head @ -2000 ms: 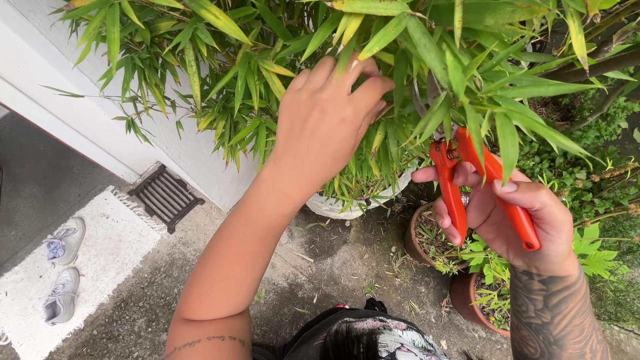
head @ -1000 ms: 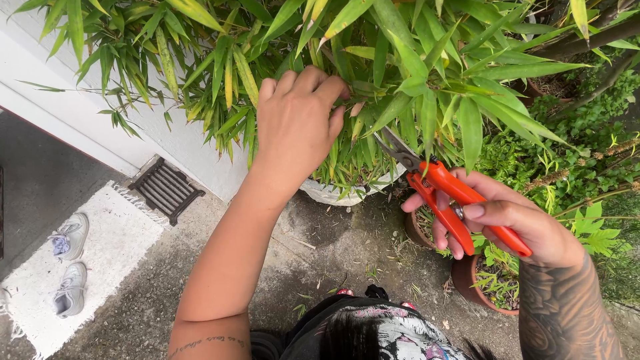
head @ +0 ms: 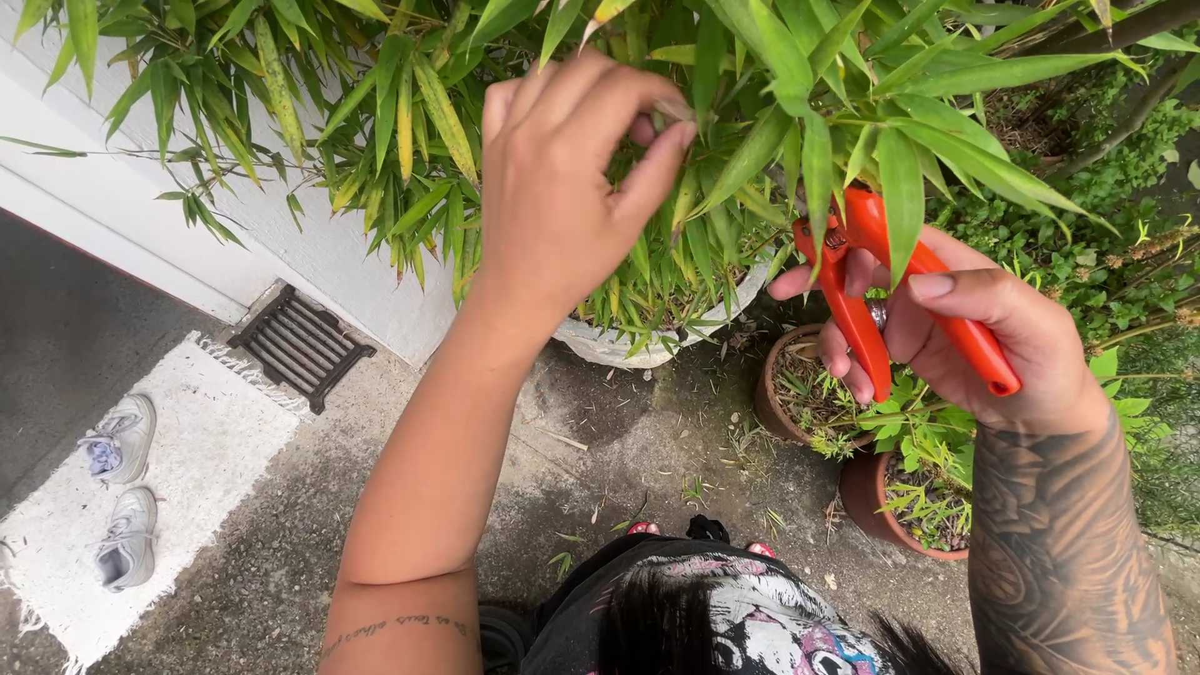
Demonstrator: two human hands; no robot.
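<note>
My left hand [head: 572, 159] is among the leaves of a bamboo plant [head: 422, 122], with a small dry leaf piece [head: 673, 110] pinched between thumb and forefinger. To its right, my right hand [head: 975, 319] holds pruning shears with red handles [head: 858, 309]. The handles are spread apart, and the blades are mostly hidden behind green leaves. Beneath the foliage shows the rim of a large whitish planter [head: 619, 347]. Some bamboo leaves are yellow or spotted.
Two terracotta pots [head: 773, 389] with small plants stand below my right hand. A metal grate [head: 302, 347] lies by the white wall [head: 234, 244]. At the left, a pair of sneakers [head: 128, 534] rests on a white fringed mat [head: 206, 422]. Leaf bits litter the concrete ground [head: 562, 459].
The shears' blades, visible one second ago, are now mostly behind leaves. My left hand's thumb and forefinger now show pinched on a dry piece.
</note>
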